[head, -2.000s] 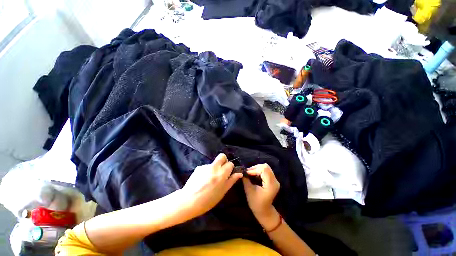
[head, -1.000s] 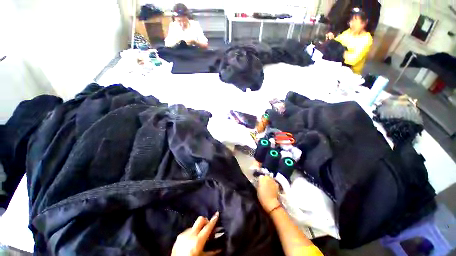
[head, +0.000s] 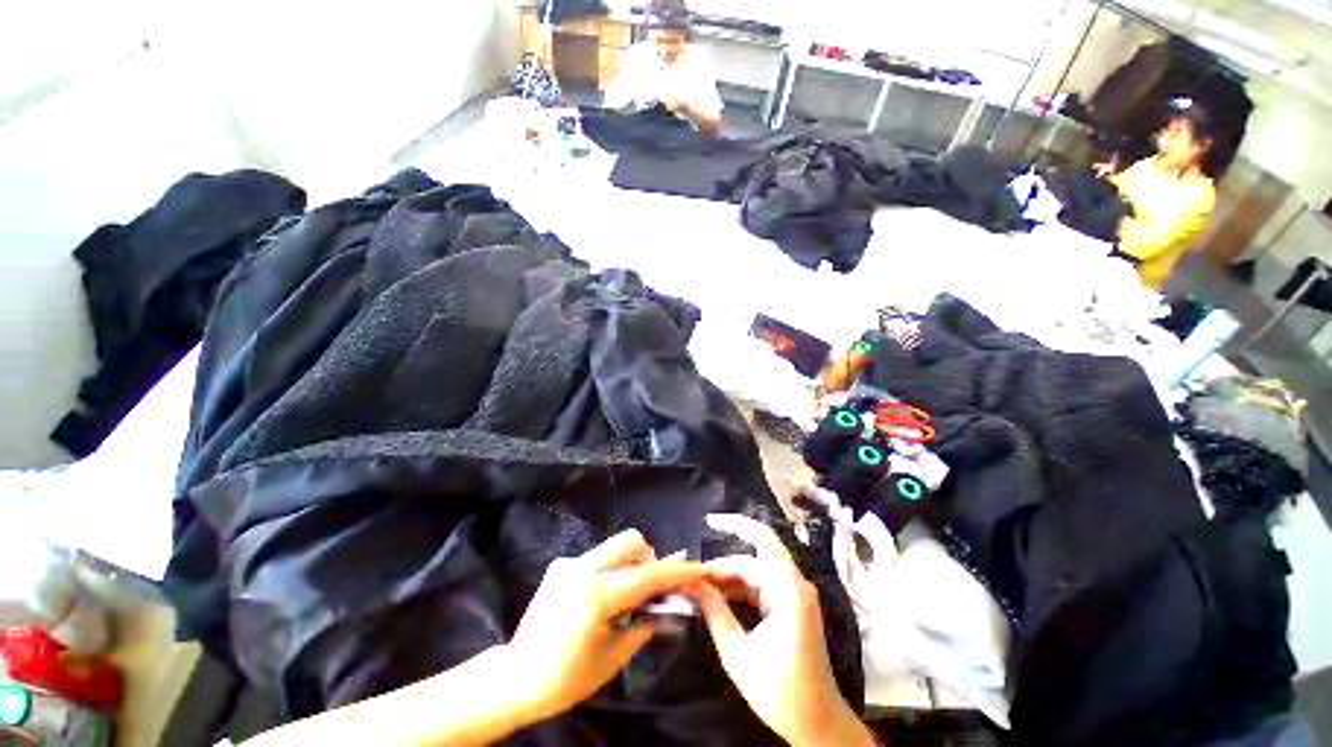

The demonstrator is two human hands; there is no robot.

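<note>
The black garment heap (head: 365, 350) lies in front of me, with nubbly outer cloth above and smooth, shiny lining (head: 351, 584) nearest me. My left hand (head: 592, 620) and my right hand (head: 767, 628) meet fingertip to fingertip over the lining. A small pale, silvery thing (head: 672, 603) shows at my left fingers, possibly thread snips; it is blurred. My right thumb and forefinger are closed at that spot, other fingers raised; what they pinch is too small to tell. No needle or thread is clearly visible.
Right of the heap are thread cones (head: 869, 455), red-orange scissors (head: 903, 423), an orange-brown bottle or spool (head: 847, 365) and white cloth (head: 935, 613). A second black pile (head: 1066, 482) lies further right. A red container (head: 59, 664) is at lower left. Two people sit beyond the table.
My right hand has come back from the thread cones and now meets my left hand above the lining. The pale thing now shows between them. The view has shifted.
</note>
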